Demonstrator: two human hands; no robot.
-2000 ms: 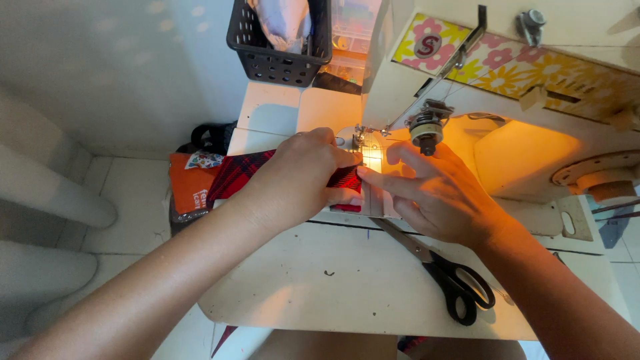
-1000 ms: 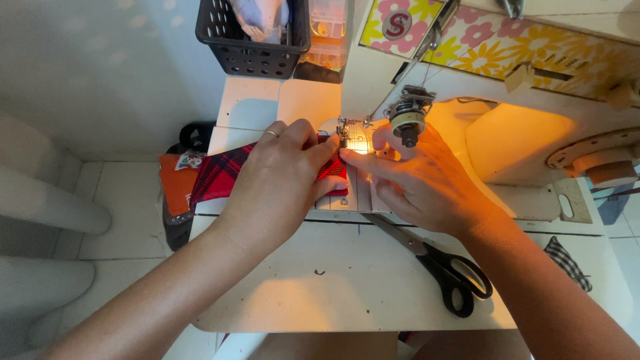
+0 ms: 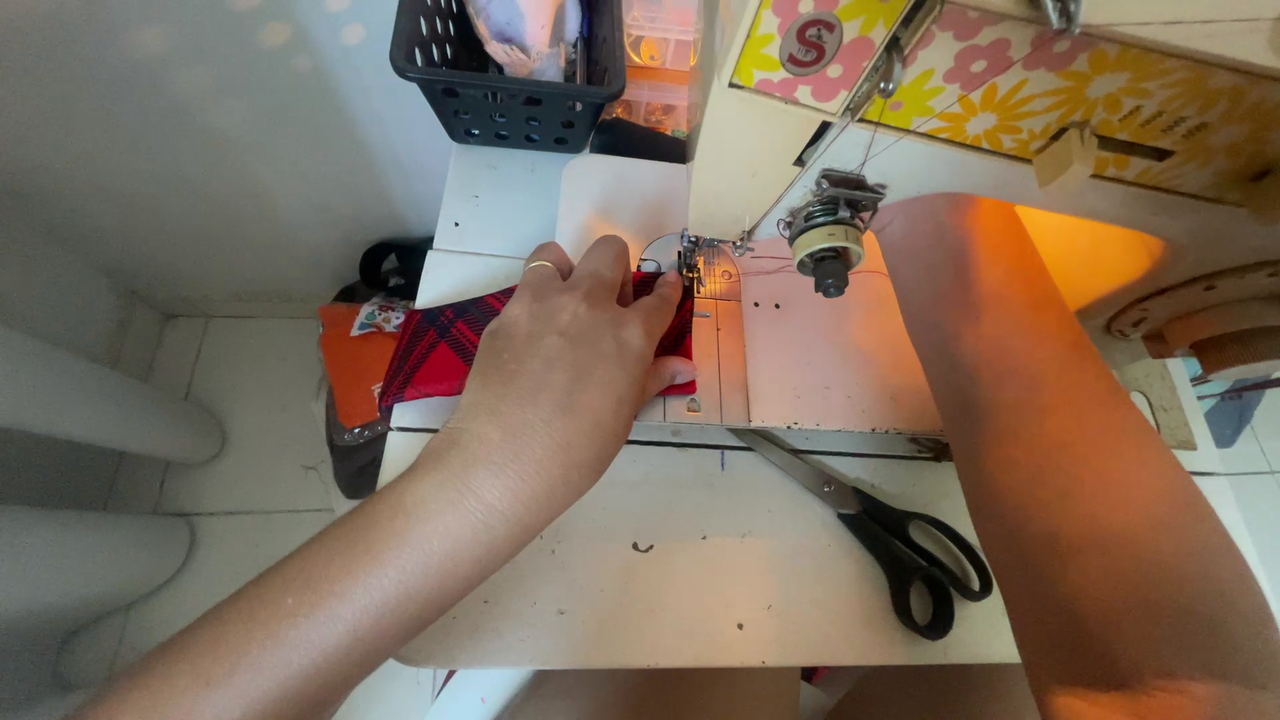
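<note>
My left hand [image 3: 570,360] lies on the red and black plaid fabric [image 3: 440,345], thumb and fingertips pressing it against the machine bed beside the presser foot [image 3: 690,262]. The fabric's right edge reaches the foot, and its left end passes over the table's left edge. My right forearm [image 3: 1020,400] reaches up and under the arm of the sewing machine [image 3: 960,160]; the right hand itself is hidden behind the machine. Threads run from the needle area to the right across the bed. The thread tension dial [image 3: 828,245] sticks out above the bed.
Black-handled scissors [image 3: 880,520] lie on the front of the white table [image 3: 640,600], blades towards the machine bed. A black plastic basket [image 3: 520,105] holding a bag stands at the back left, next to clear plastic boxes [image 3: 660,60]. An orange bag [image 3: 355,365] is at the left.
My right hand has moved from beside the presser foot up behind the machine's arm, out of sight. My left hand stays on the plaid fabric.
</note>
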